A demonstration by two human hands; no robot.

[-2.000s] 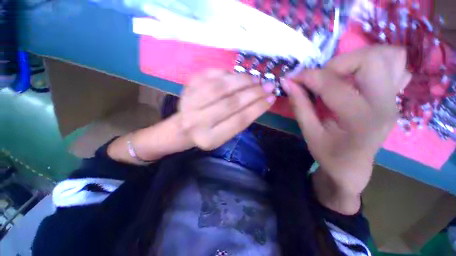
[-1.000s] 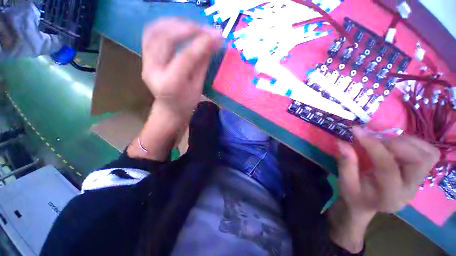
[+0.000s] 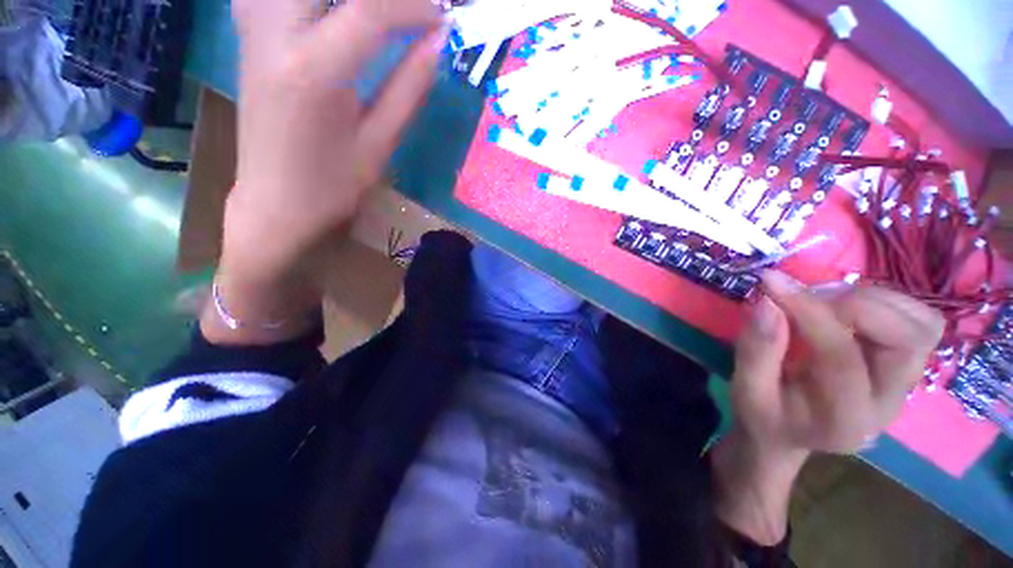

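Black circuit board panels [image 3: 766, 133] lie side by side on the pinkish-red mat [image 3: 511, 205]. One separate board strip [image 3: 689, 257] lies nearer the mat's front edge, with white ribbon cables reaching to its right part. My right hand [image 3: 833, 355] has thumb and index fingertips at this strip's right end; whether they pinch it is hard to tell. My left hand [image 3: 333, 122] is raised at the upper left, blurred, with fingers apart, near the edge of the pile of white ribbon cables with blue ends [image 3: 578, 78]. I see nothing clearly held in it.
A tangle of red wire leads [image 3: 922, 233] lies right of the boards. Boards with shiny ends [image 3: 989, 372] sit at the far right. The green-blue bench edge [image 3: 622, 311] runs in front of the mat. A cardboard box [image 3: 367, 261] is below. A sleeve [image 3: 50, 78] shows at upper left.
My left hand has gone from the boards to the upper left, by the ribbon cable pile. My right hand stays by the strip's right end. The view has shifted, showing more of the mat.
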